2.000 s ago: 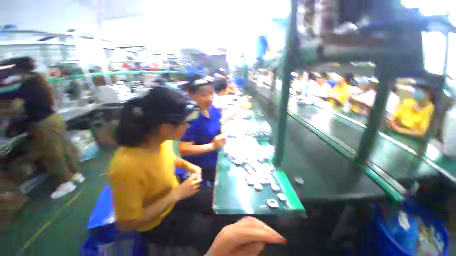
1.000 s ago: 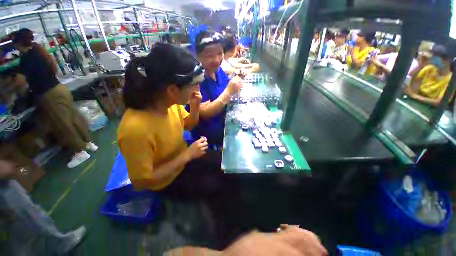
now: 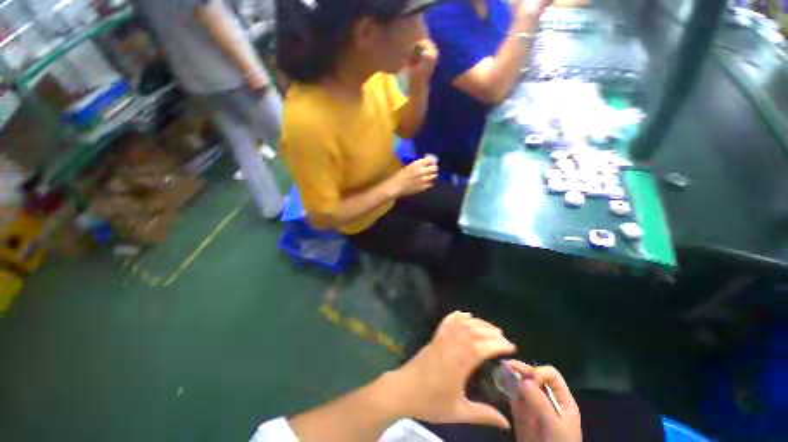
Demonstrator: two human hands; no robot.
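My left hand (image 3: 449, 371) is at the bottom centre, its thumb and fingers curved around a small piece (image 3: 505, 380) with a pale, shiny face and a dark side. The piece is blurred and partly hidden by fingers. My right hand (image 3: 549, 413) touches it from the right, fingertips bent, with a thin pale sliver (image 3: 553, 398) like a small hand tool between them. White-grey plastic housings (image 3: 602, 238) lie on the green-topped worktable (image 3: 518, 211), several in close rows and a few loose near the front edge.
A person in yellow (image 3: 333, 147) sits left of the table, a person in blue (image 3: 471, 52) beyond. A shiny whitish heap (image 3: 566, 108) lies behind the housings. A blue crate (image 3: 318, 249) is on the floor. A blue stool edge (image 3: 683, 432) shows bottom right. Another person (image 3: 212, 69) stands at upper left.
The view has tilted down and turned left. Both my hands now show together at the small piece; earlier frames show only one hand. The seated neighbour and table appear higher.
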